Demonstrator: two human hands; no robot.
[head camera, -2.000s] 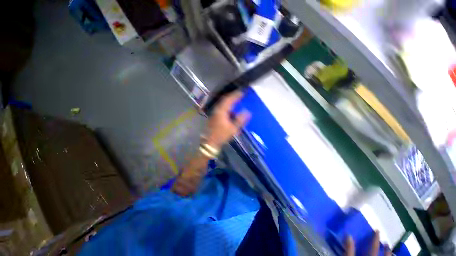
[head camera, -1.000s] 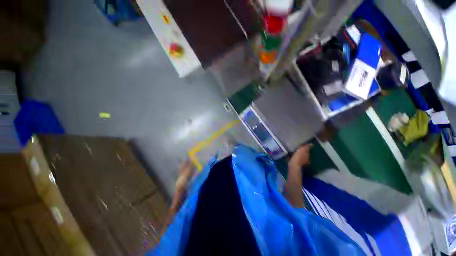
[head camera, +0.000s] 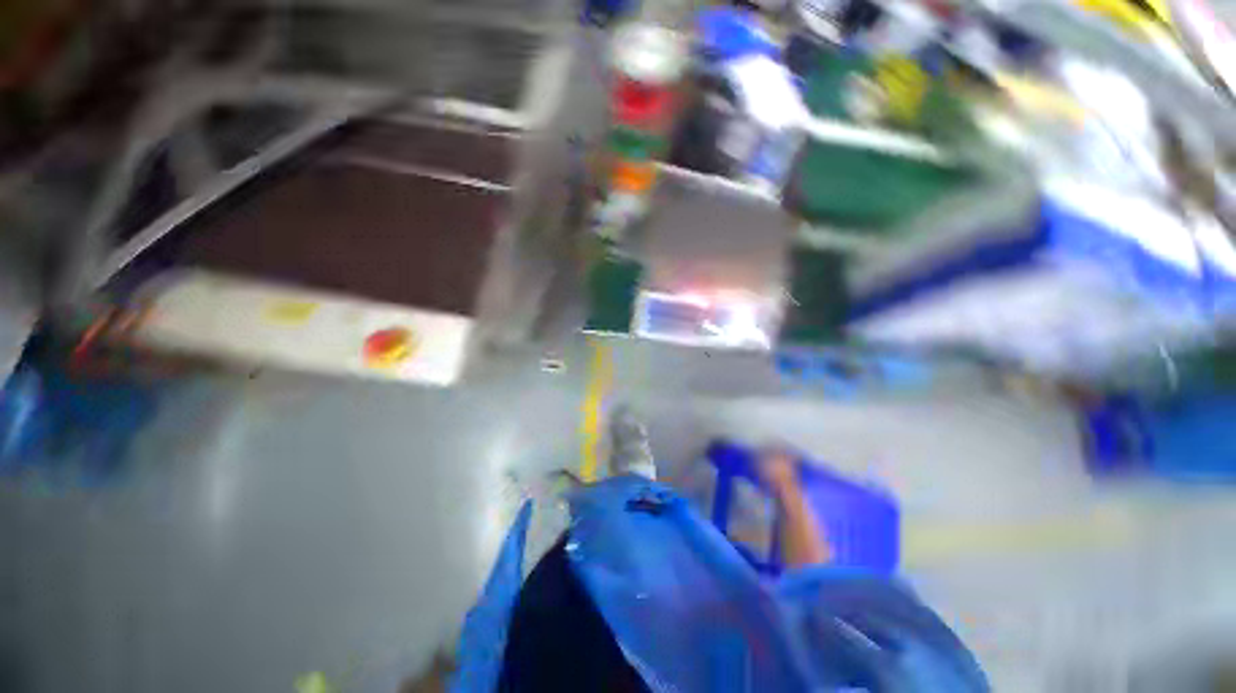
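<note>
The view is strongly blurred. My right hand (head camera: 779, 474) is low in the centre, in front of or against a blue plastic stool (head camera: 861, 521); its fingers and any contact are unclear. A small brownish patch at the bottom edge, left of my blue clothing, may be my left hand, but I cannot tell. Blue-and-white boxes (head camera: 949, 271) lie in rows on the green belt (head camera: 868, 183) at the right. The bench scale (head camera: 712, 251), with its lit front display, stands at the belt's end, beyond my hand.
A pale machine panel with a red-and-yellow emergency stop button (head camera: 388, 347) is at the left, beside a dark brown belt (head camera: 353, 237). A red, green and orange signal light (head camera: 634, 136) stands beside the scale. A yellow line (head camera: 594, 406) marks the grey floor. A shoe (head camera: 630, 444) shows ahead.
The view has swung left, away from the boxes. The machine panel and blue stool have come into fuller view. My right hand has left the scale's edge and is now lower, by the stool.
</note>
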